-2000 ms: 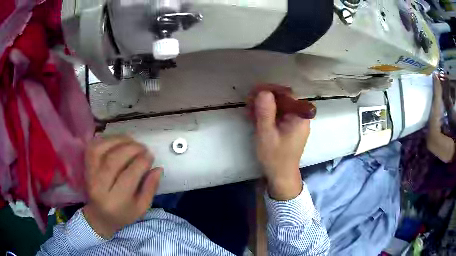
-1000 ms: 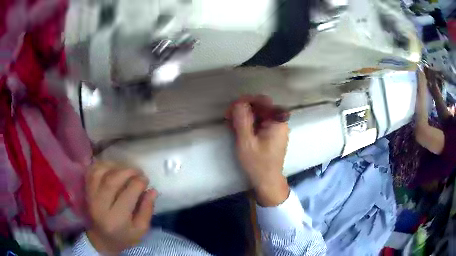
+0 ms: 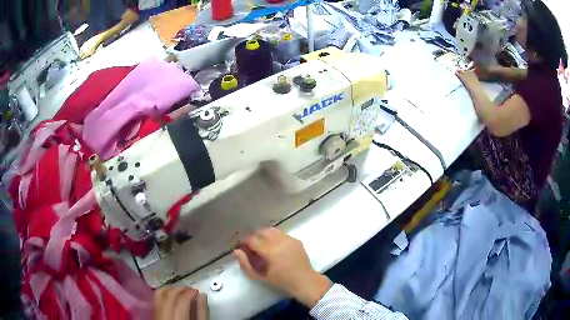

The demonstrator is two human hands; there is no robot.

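Note:
My right hand (image 3: 275, 261) is closed around a dark red-brown handle (image 3: 255, 257) over the front part of the machine bed (image 3: 325, 228). The tool's tip cannot be made out. My left hand (image 3: 180, 305) is cut off by the bottom edge, fingers bent; whether it holds anything cannot be told. A small white disc with a dark centre (image 3: 216, 284) lies on the bed between my hands. The white sewing machine head (image 3: 250, 125) stands behind them. A red strip (image 3: 180, 209) shows near its needle end.
A red and pink heap of cut pieces (image 3: 59, 219) lies left of the machine. Plain pink fabric (image 3: 134, 103) and dark thread cones (image 3: 253, 57) are behind. Light blue pieces (image 3: 469, 250) lie at the lower right. Another person (image 3: 531, 106) works at the upper right.
The view has swung up and widened, showing the whole machine head and the floor behind. The disc still lies on the bed. My right hand still grips the handle; my left hand now sits at the bottom edge.

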